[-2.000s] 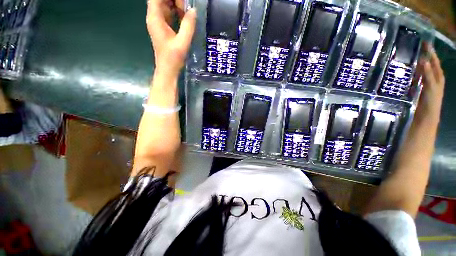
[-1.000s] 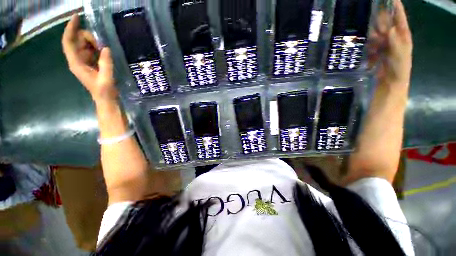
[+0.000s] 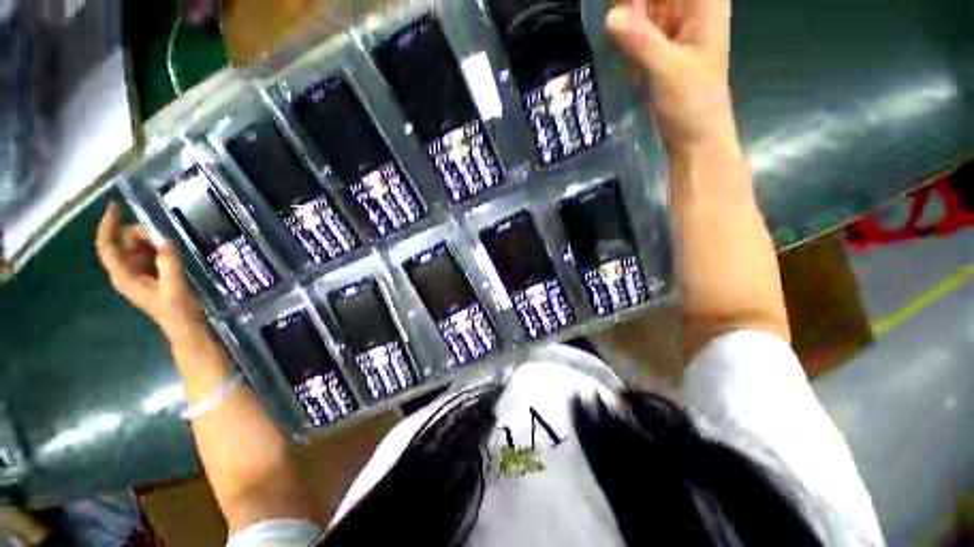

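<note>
A clear blister tray (image 3: 513, 176) with two rows of pockets is held up in front of my chest, its left end lower in the picture. Its pockets hold keypad phones (image 3: 465, 160), dark screens and bright keys facing up. The far-left upper phone's screen (image 3: 203, 208) shines with glare. A narrow white strip (image 3: 483, 86) lies beside one upper-row phone, and another shows in the lower row. My left hand (image 3: 150, 267) holds the tray's left end. My right hand (image 3: 684, 64), cut off by the top edge, holds its right end; its fingertips are partly out of view.
A green bench mat (image 3: 833, 118) lies beneath and beyond the tray. A pale board (image 3: 64, 118) is at upper left, with a brown object (image 3: 278, 27) at the top. Brown cardboard (image 3: 828, 305) is below the bench edge at right, near a red item (image 3: 913, 214) and a yellow floor line (image 3: 929, 299).
The tray has shifted left in the picture and turned, its left end lower and its right end higher. Both hands still hold its ends. The pale board has come into view at upper left.
</note>
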